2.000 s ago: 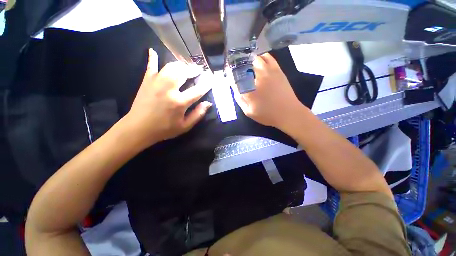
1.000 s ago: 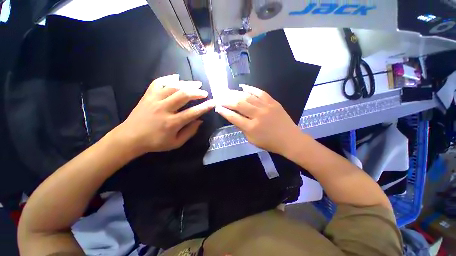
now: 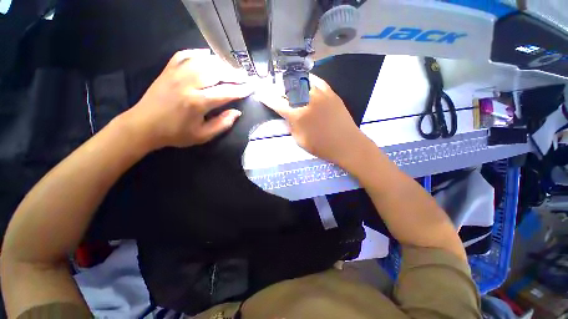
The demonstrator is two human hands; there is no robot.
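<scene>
A large black garment panel [image 3: 205, 177] lies under the white machine head [image 3: 430, 31]. My left hand [image 3: 187, 99] rests on the panel left of the needle, index finger pointing at the brightly lit needle area [image 3: 261, 84]. My right hand [image 3: 321, 118] is right of and below the needle, its fingers on the cloth and partly behind the grey edge guide [image 3: 298, 88]. Glare hides the fingertips and any strip there. A facing piece [image 3: 111, 99] with a thin shiny line lies on the panel at the left.
Scissors [image 3: 437, 112], a small packet [image 3: 495, 113] and a table-edge ruler [image 3: 386, 159] are at right. A blue basket [image 3: 507, 218] stands below the table. A pale strip [image 3: 325, 212] lies on black cloth over the front edge. A black piece [image 3: 215, 277] lies at my lap.
The panel has shifted up and its curved edge now shows beside the ruler, uncovering more white table. Both hands have moved up to the needle. The white strip at the needle is no longer distinguishable.
</scene>
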